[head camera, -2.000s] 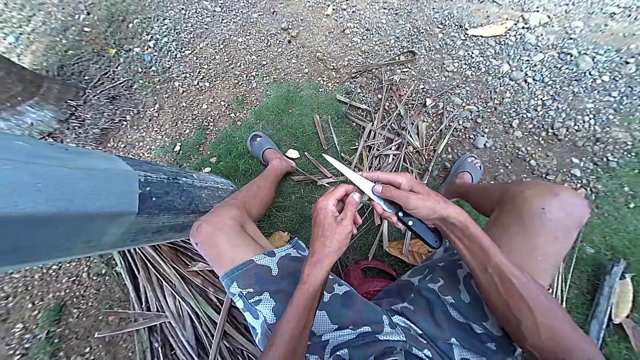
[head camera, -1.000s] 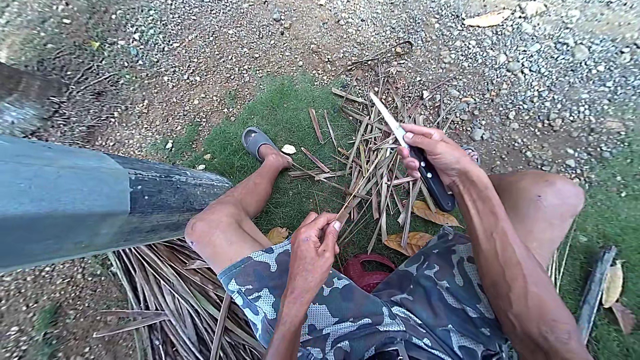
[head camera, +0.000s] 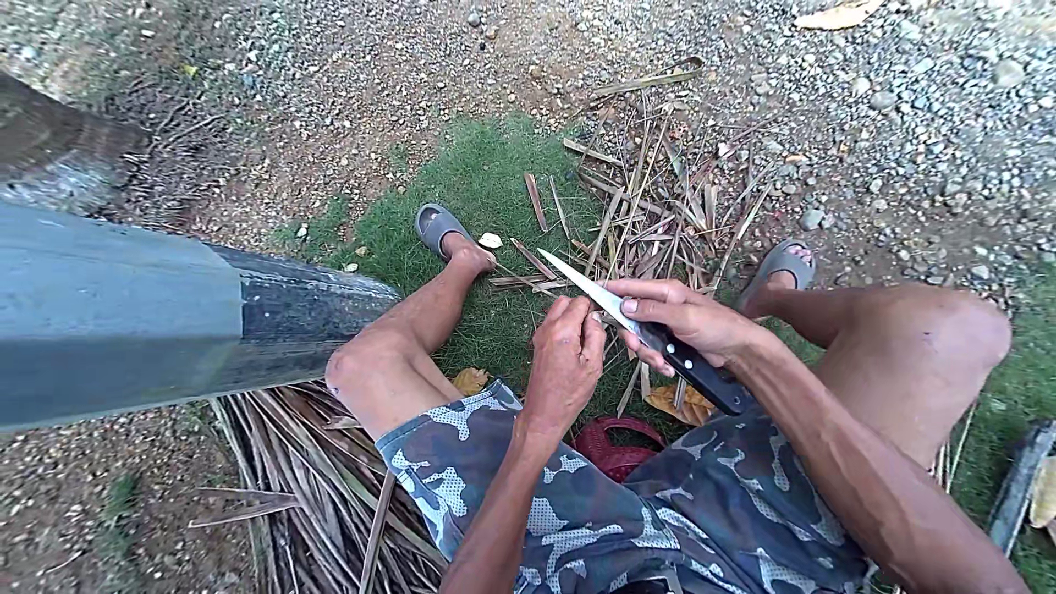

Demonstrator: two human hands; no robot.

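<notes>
My right hand is closed around a knife with a black riveted handle; its pale blade points up and to the left. The thumb presses on the blade near the handle. Close beside it, my left hand has its fingers pinched together by the blade, around a thin strip of dry palm leaf that runs up and left. How much of the strip lies inside the fingers is hidden. Beyond the hands, cut pieces of dry leaf lie scattered on the grass.
A bundle of long dry palm leaves lies at the lower left, under a thick grey and black post. Something red plastic sits between my legs. Grey sandals are on my feet. A piece of wood lies at the right.
A second ago the knife was held apart, to the right of my left hand, which held a brown leaf strip. Now the knife and both hands are close together again.
</notes>
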